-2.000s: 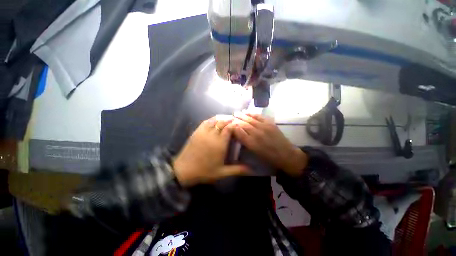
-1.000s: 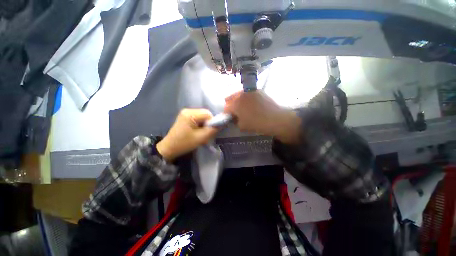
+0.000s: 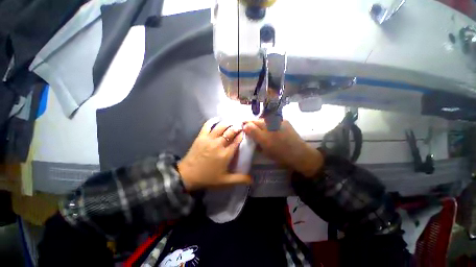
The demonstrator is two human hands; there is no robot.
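The white sewing machine point(image 3: 245, 57) stands above the lit needle area, where glare hides the stitching point. A dark grey fabric panel point(image 3: 141, 109) lies flat left of the needle. A pale grey piece point(image 3: 227, 203) runs from below the needle over the table's front edge. My left hand point(image 3: 211, 156) lies on the pale piece, fingertips just before the presser foot, with a ring on one finger. My right hand point(image 3: 284, 146) is beside it, its fingertips pinching the pale piece's edge near the needle.
Black-handled scissors point(image 3: 356, 141) and dark thread snips point(image 3: 419, 152) lie right of the needle. Dark and pale cut pieces point(image 3: 70, 68) are heaped at the upper left. A ruler strip point(image 3: 68, 174) runs along the front edge. A red basket point(image 3: 438, 229) is at the lower right.
My left hand has moved from holding up the folded pale piece to lying on it. My right hand has shifted slightly right and down. The view has shifted, with more of the machine's top showing.
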